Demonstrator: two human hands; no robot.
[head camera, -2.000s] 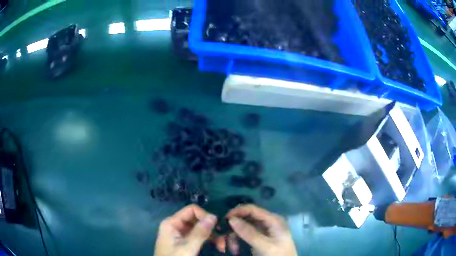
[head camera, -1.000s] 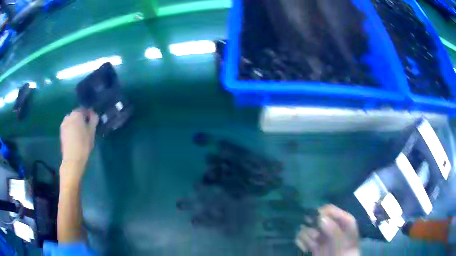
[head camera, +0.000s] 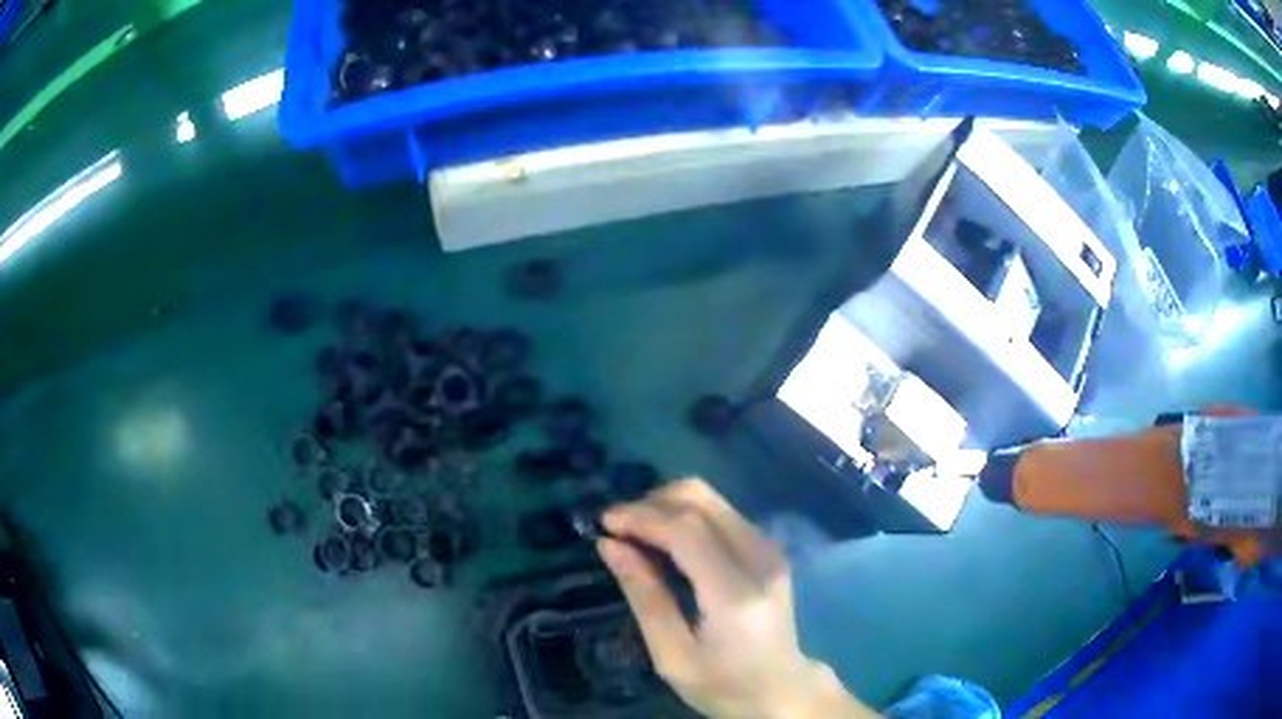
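Observation:
My right hand (head camera: 710, 590) is at the lower middle, thumb and forefinger pinched on a small black ring (head camera: 586, 521). Below and left of the fingers lies a black housing (head camera: 577, 653), squarish, partly cut off by the bottom edge. A loose pile of black rings (head camera: 408, 400) lies on the green bench mat to the left of my hand. My left hand is not in view. The orange electric screwdriver (head camera: 1104, 475) lies at the right, its tip at the front of the white screw feeder (head camera: 998, 323).
Two blue parts bins (head camera: 591, 99) with black parts stand at the back on a long white support block (head camera: 661, 176). A crumpled clear bag (head camera: 1174, 211) is behind the feeder. A dark object (head camera: 28, 653) is at the lower left edge.
The view has shifted. My left hand, which was at a black housing at the far left, is out of view. A housing now lies near my right hand, in front of me.

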